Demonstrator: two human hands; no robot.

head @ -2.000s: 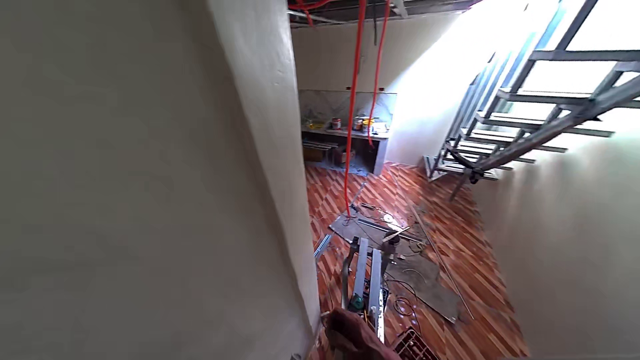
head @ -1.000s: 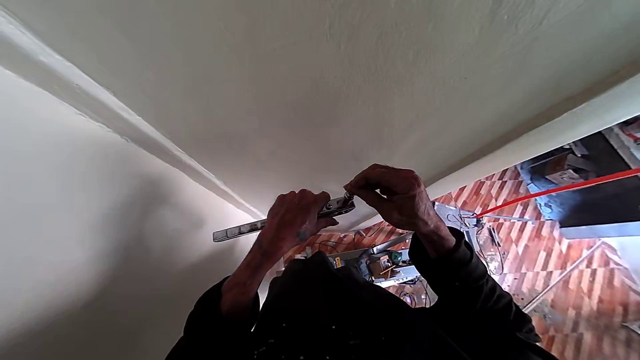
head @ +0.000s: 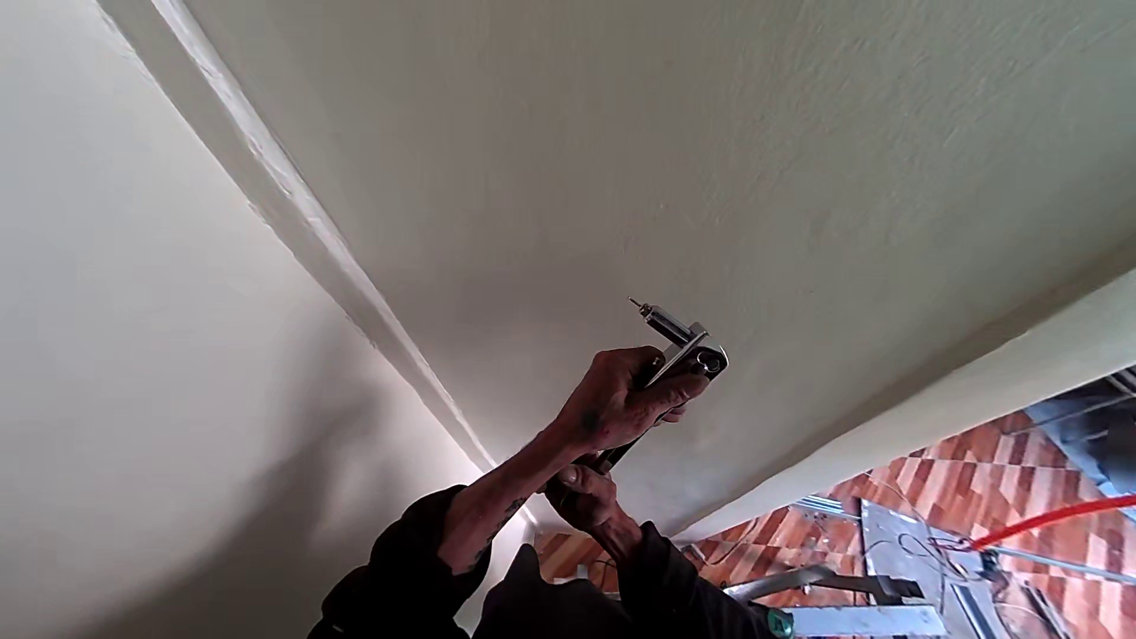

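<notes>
A metal hand riveter point(head: 679, 333) is tilted in front of the wall, its nose toward the upper left with a thin pin at the tip. My left hand point(head: 621, 399) is closed around it just below the head, thumb along the side. Lower down, near the handle end, my right hand point(head: 581, 497) grips the tool; its fingers are partly hidden behind my left wrist. Most of the handles is covered by my hands.
A plastered wall point(head: 550, 177) faces me, with a raised strip point(head: 302, 204) down its left side. Below right are a patterned floor point(head: 985, 470), a red hose or cable point(head: 1047, 519), metal pieces point(head: 861, 619) and a grey board point(head: 896, 541) with thin wires.
The view has swung from the room to the wall. My hands were side by side on the tool a second ago; now my left is near its head and my right is lower.
</notes>
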